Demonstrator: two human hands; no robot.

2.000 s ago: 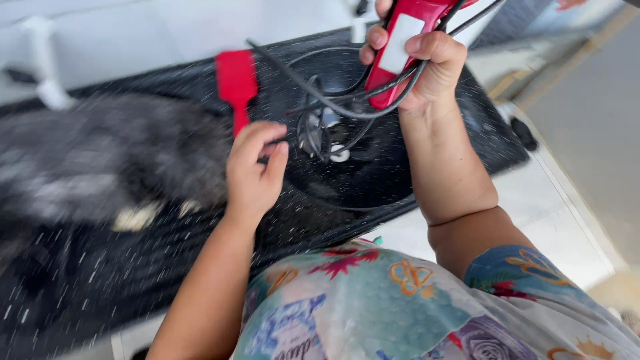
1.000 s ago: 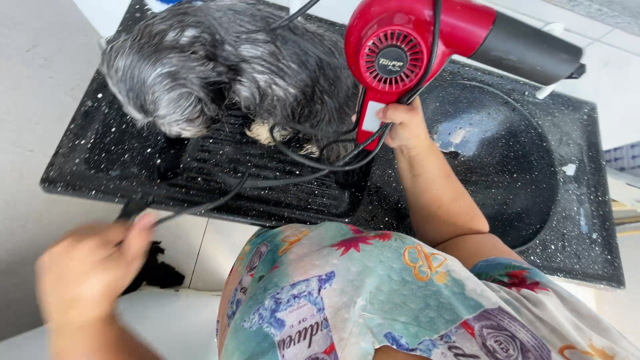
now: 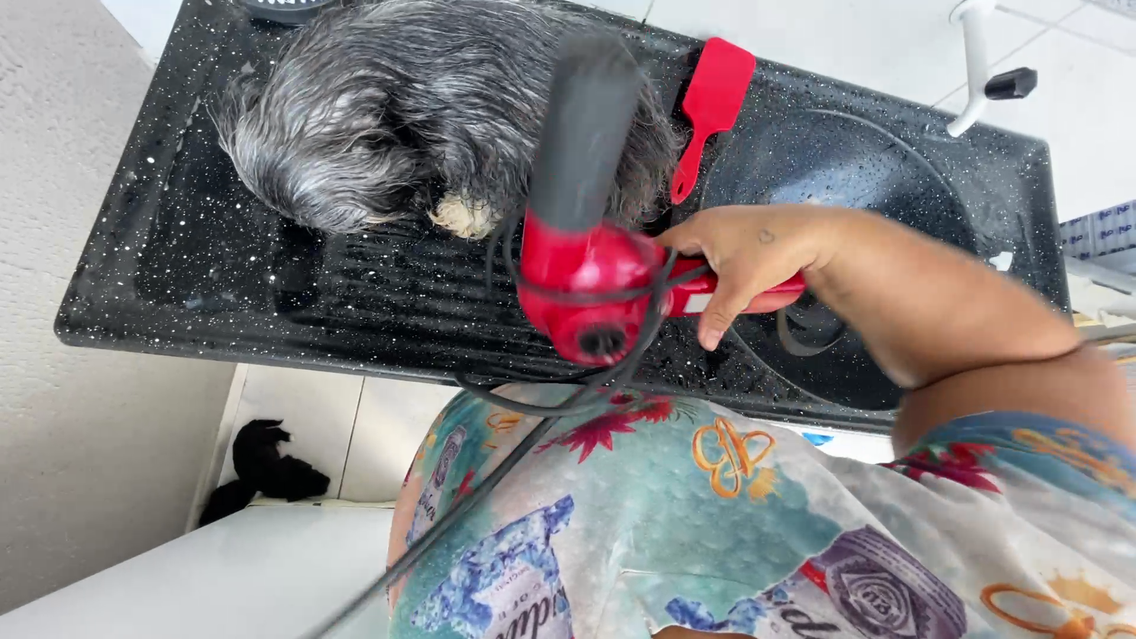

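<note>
My right hand (image 3: 754,257) grips the handle of a red hair dryer (image 3: 595,275), whose grey nozzle points up the view, over the dog's body. The black power cord (image 3: 479,493) loops around the dryer and runs off at the bottom left. A long-haired grey dog (image 3: 399,106) lies on the black speckled counter with a sink basin. One pale paw (image 3: 466,216) shows at its near side. A red slicker-type brush or spatula (image 3: 714,89) lies between the dog and the basin. My left hand is out of view.
The round sink basin (image 3: 825,177) lies right of the dog, wet with drops. A white tap (image 3: 976,71) with a black knob stands behind it. A black furry thing (image 3: 271,466) is on the floor tiles at lower left, beside a wall. A white surface (image 3: 266,568) is nearest me.
The dryer has swung from pointing right to pointing up the view, over the dog. My left hand, at the lower left a second ago near the cord, has gone out of view.
</note>
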